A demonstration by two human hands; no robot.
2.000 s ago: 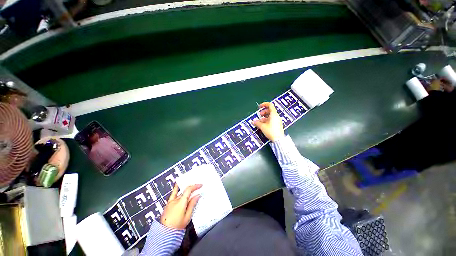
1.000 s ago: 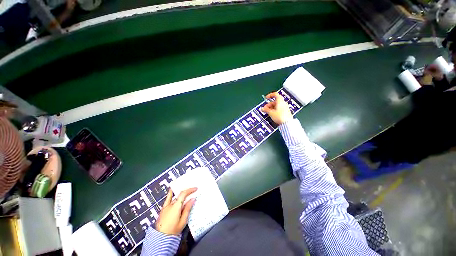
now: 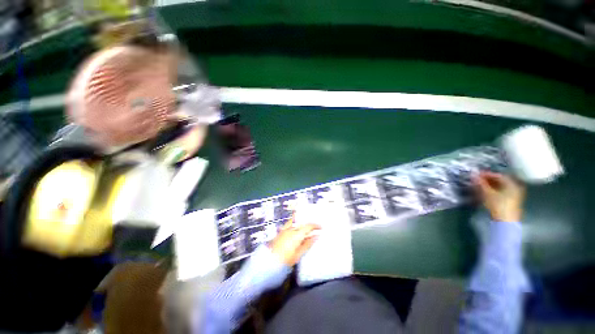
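Note:
The label strip (image 3: 399,189) lies across the green bench, blurred, with two rows of dark squares. Its right end is a thick white roll (image 3: 532,154) and its left end a white roll (image 3: 198,243). A white sticker sheet (image 3: 328,251) lies over the strip's lower edge near my lap. My left hand (image 3: 295,242) rests on this sheet's left part, fingers spread. My right hand (image 3: 501,194) is at the strip's right part, just below the white roll, fingers bent together. Blur hides whether it pinches a sticker.
A smartphone (image 3: 237,143) lies left on the bench behind the strip. A pink fan (image 3: 122,96) stands at the upper left, with a white carton (image 3: 201,103) beside it. A shiny gold box (image 3: 63,207) is at the far left. A white lengthwise line (image 3: 365,100) runs behind the strip.
The view has swung left, so bench things appear further right and blurred. My right hand has moved to the strip's lower edge near the right roll. My left hand stays at the sheet.

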